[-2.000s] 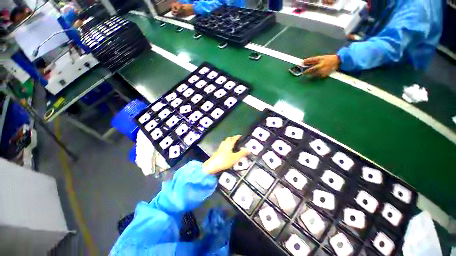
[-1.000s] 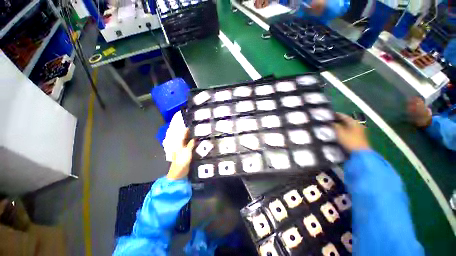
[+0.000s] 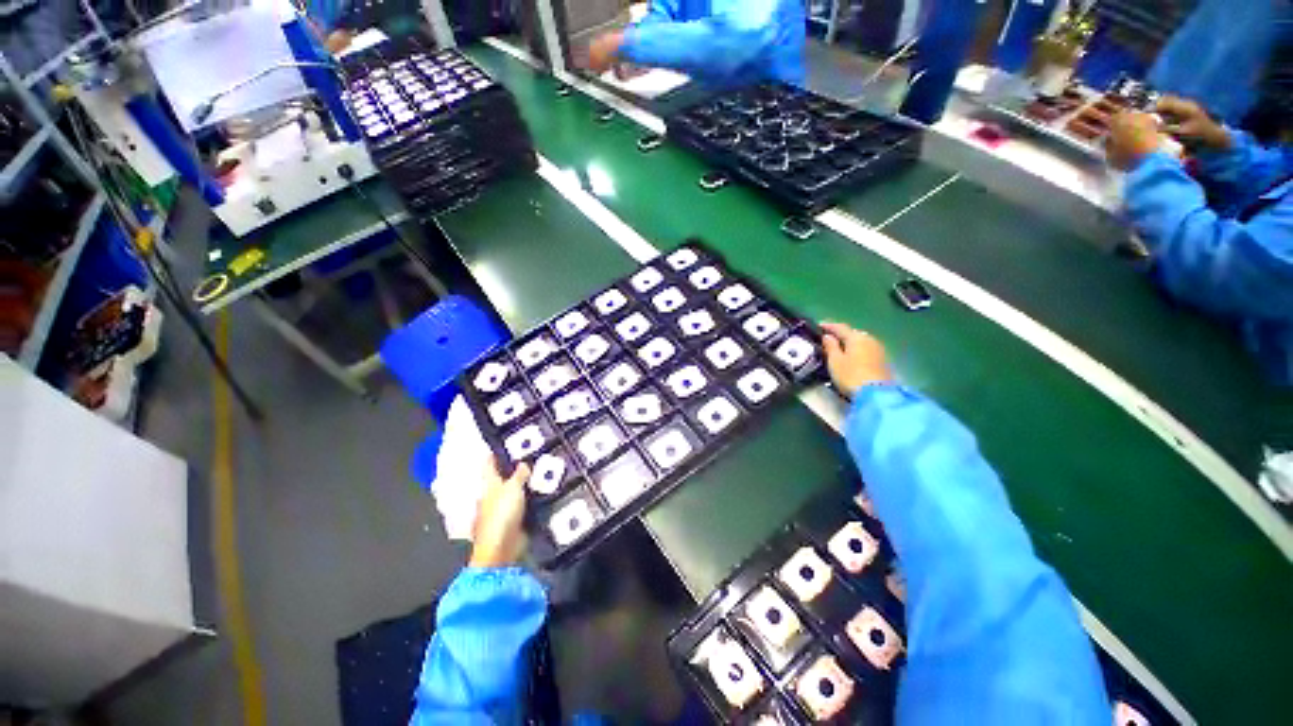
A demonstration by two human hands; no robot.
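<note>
A black compartment tray [image 3: 655, 465] filled with white parts with dark round centres is held by both hands over the bench, tilted, its far corner pointing to the belt. My left hand [image 3: 499, 519] grips its near left edge. My right hand [image 3: 855, 358] grips its right corner. The fingers under the tray are hidden. A second black tray with white parts [image 3: 773, 617] lies at the lower middle, partly covered by my right sleeve.
The green conveyor belt [image 3: 993, 411] carries small black frames [image 3: 912, 294]. Stacked black trays stand at far left [image 3: 461, 149] and across the belt [image 3: 794, 139]. A blue stool [image 3: 443, 348] and white crumpled material [image 3: 458, 475] are left. Workers in blue sleeves sit across.
Two seconds ago the left tray lay on the bench and my left hand was at the other tray. Both hands then took the left tray; since one second ago it has turned and sits flatter.
</note>
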